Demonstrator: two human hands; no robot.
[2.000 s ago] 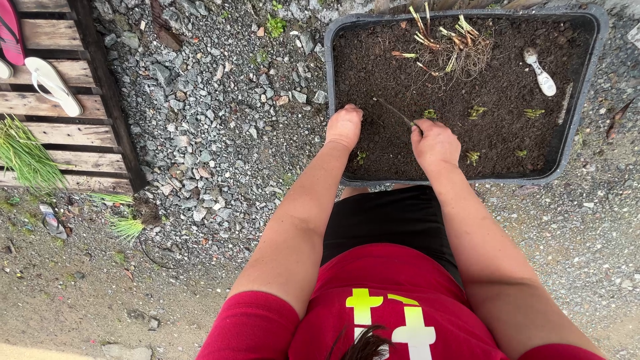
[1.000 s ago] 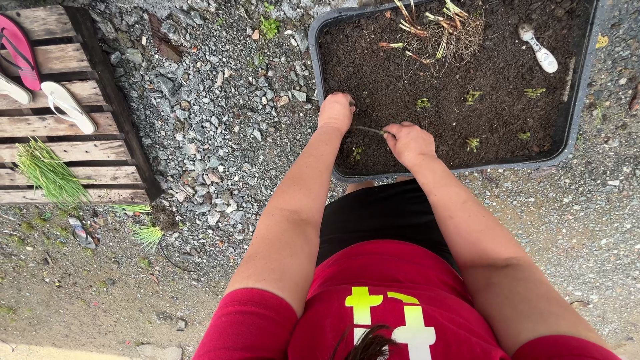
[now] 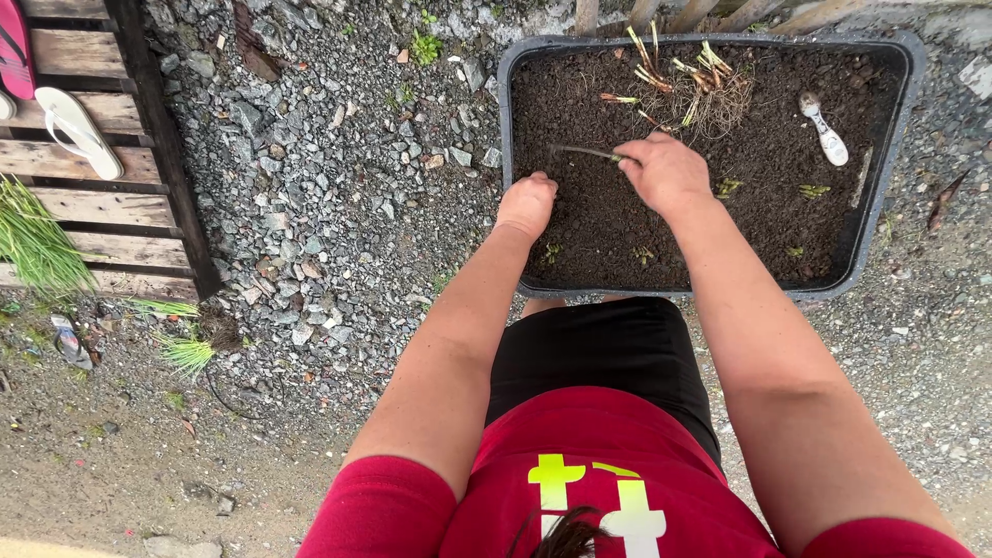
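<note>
A dark plastic tub (image 3: pixel 883 225) holds brown soil (image 3: pixel 612 217). My left hand (image 3: pixel 530 203) is at the soil by the tub's left wall, its fingertips curled; whether they hold anything is hidden. Above the middle of the soil, my right hand (image 3: pixel 665 167) pinches a thin stick-like tool (image 3: pixel 585 149), whose far end points left and is blurred. Just beyond that hand lie rooted, cut plant stems (image 3: pixel 705 81) in a tangle. Short green shoots (image 3: pixel 812 191) stand in small clumps in the soil. A spoon with a white handle (image 3: pixel 829 143) rests on the soil at the right.
Gravel (image 3: pixel 325 178) surrounds the tub. A wooden pallet (image 3: pixel 116 205) at the left bears flip-flops (image 3: pixel 77 132) and a bunch of green leaves (image 3: pixel 39 240). Plants with roots (image 3: pixel 190 349) lie beside it. Wooden slats (image 3: pixel 694 14) stand behind the tub.
My right hand has moved away from my left hand, toward the rooted stems, still with the thin tool. My left hand stays near the tub's left wall.
</note>
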